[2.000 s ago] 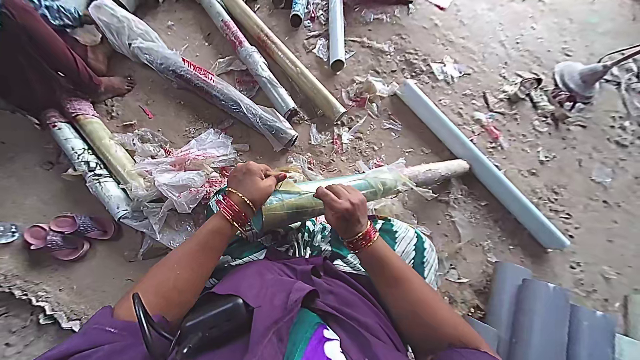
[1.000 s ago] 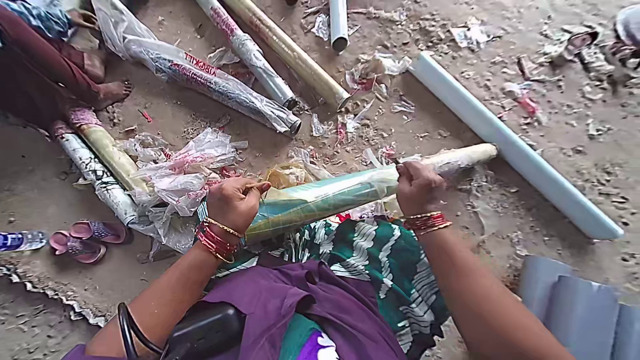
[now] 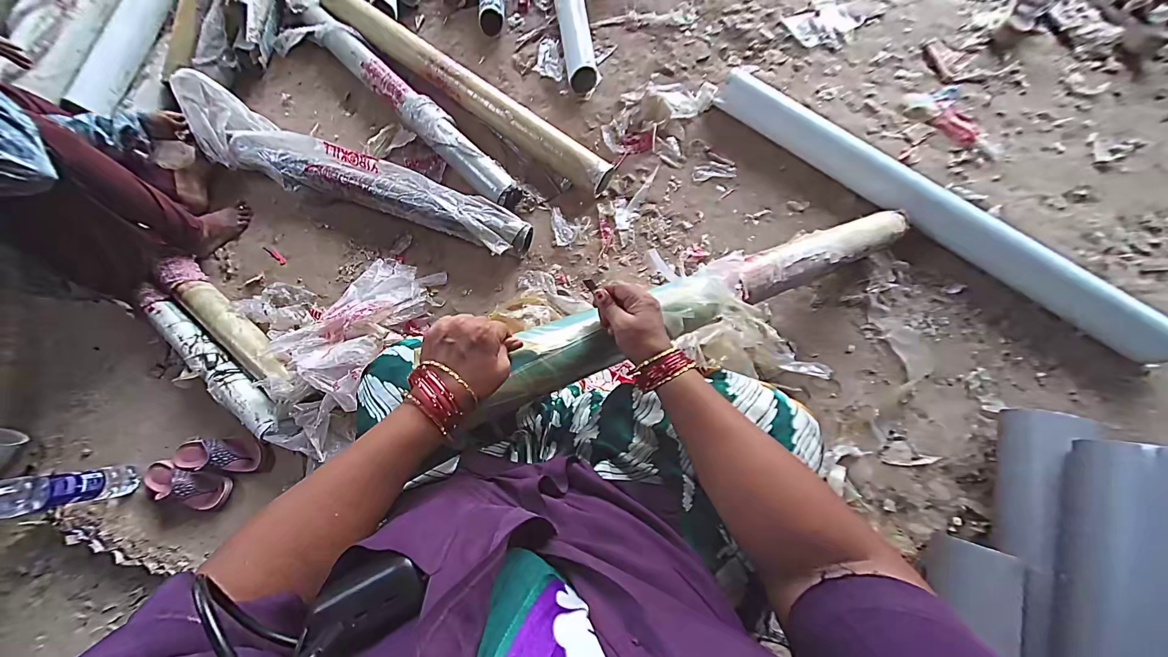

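Across my lap lies a long pipe (image 3: pixel 568 339) wrapped in greenish clear plastic film, its bare, whitish far end pointing up and right. My left hand (image 3: pixel 467 358) is closed at the pipe's near end, thumb and fingers pressed together; whether it pinches film or the pipe is hidden. My right hand (image 3: pixel 630 321) is on the pipe's middle, fingers closed around a small dark thing that barely shows and is too small to name. Loose clear film (image 3: pixel 744 333) bunches around the pipe just right of that hand.
A pale blue-grey pipe (image 3: pixel 940 214) lies at the pipe's far end. Film-wrapped pipes (image 3: pixel 383 187) and torn plastic (image 3: pixel 342 319) lie on the ground ahead and left, near a person's bare foot (image 3: pixel 222 228). Sandals (image 3: pixel 196 474) and a bottle (image 3: pixel 78 490) are left; grey pipes (image 3: pixel 1109 538) stand right.
My right hand moved out along the pipe toward its far end, then back to its middle. More loose film now bunches on the pipe beyond that hand.
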